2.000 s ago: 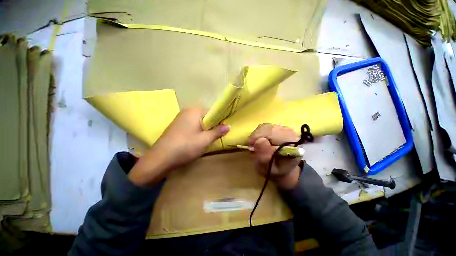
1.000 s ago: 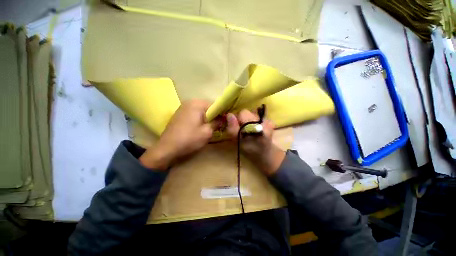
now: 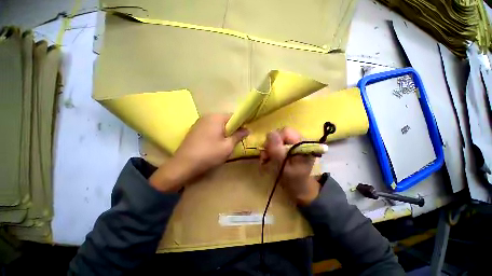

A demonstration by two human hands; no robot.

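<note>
A large khaki panel (image 3: 172, 64) lies ahead of me, its near edge folded back to show the yellow side. My left hand (image 3: 207, 141) grips the folded yellow part near the centre seam, thumb on top. My right hand (image 3: 288, 161) holds a yellowish stick with a white end (image 3: 310, 149), perhaps an awl. Its thin tip points left at the panel by my left thumb; I cannot tell whether it touches. A black cord (image 3: 271, 197) hangs from the stick across the brown board (image 3: 205, 213).
A blue-rimmed tray (image 3: 373, 141) with small metal bits lies at the right. A small hammer (image 3: 391, 196) lies just below it. Khaki panels are stacked at the far left (image 3: 21, 129). A yellow-edged bundle (image 3: 450, 21) and grey-white sheets (image 3: 426, 59) lie at the right.
My right hand was against my left thumb a second ago; it has moved right, and the stick now lies sideways with its thin tip showing. My left hand keeps its hold.
</note>
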